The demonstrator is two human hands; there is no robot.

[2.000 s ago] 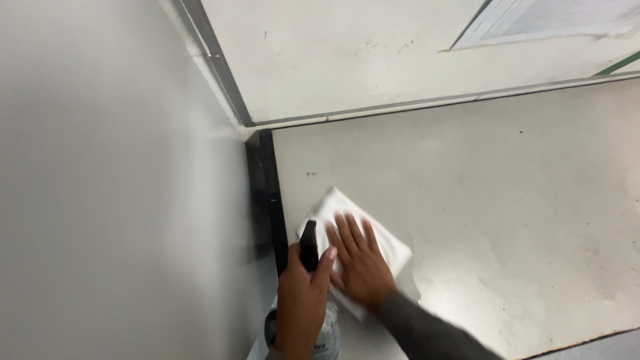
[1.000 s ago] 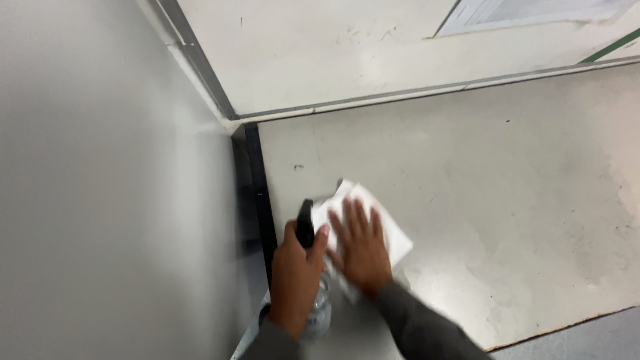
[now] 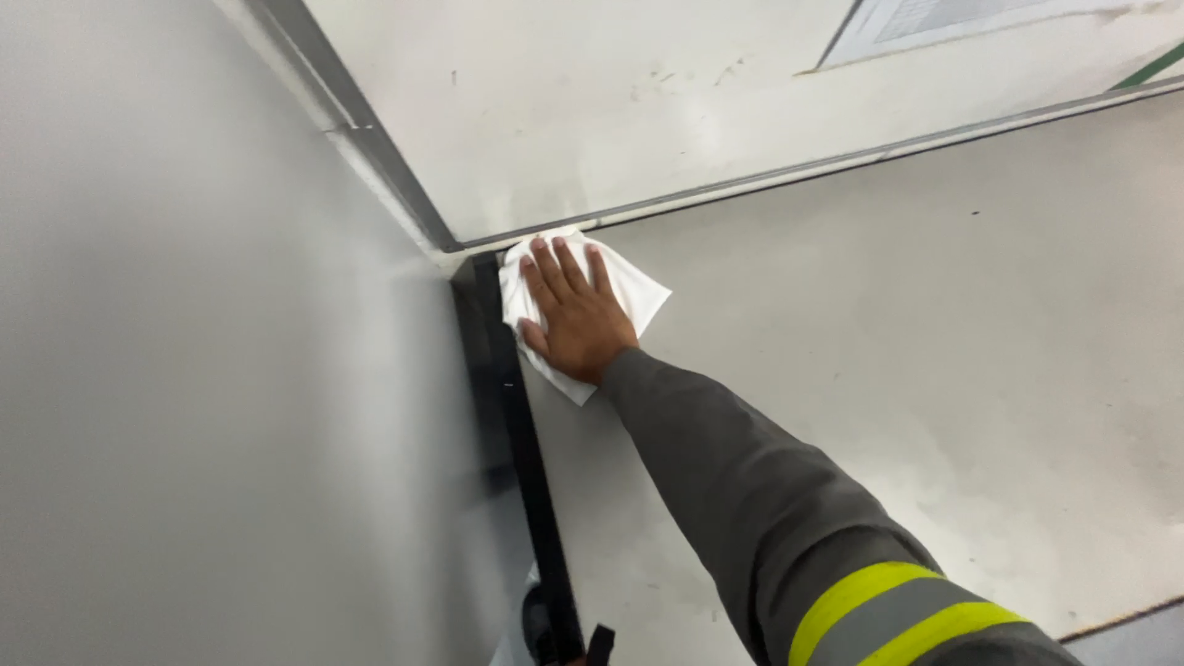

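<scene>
My right hand [image 3: 578,319] lies flat, fingers slightly spread, on a white cloth [image 3: 643,294]. Beneath the cloth is the far left corner of a grey tabletop [image 3: 832,370], beside its black edge strip [image 3: 532,462]. Only a sliver of my left hand [image 3: 575,660] shows at the bottom edge, against the black spray head [image 3: 601,640] of a bottle. Most of that hand and the bottle are out of view.
A smooth grey panel [image 3: 185,370] rises close on the left. Along the table's back runs a marked white wall [image 3: 601,111] with grey trim, bearing a paper sheet [image 3: 925,23] at the upper right.
My right hand has moved with the cloth up to the table's back left corner. My left hand, earlier beside it on the spray bottle, is now almost wholly below the view.
</scene>
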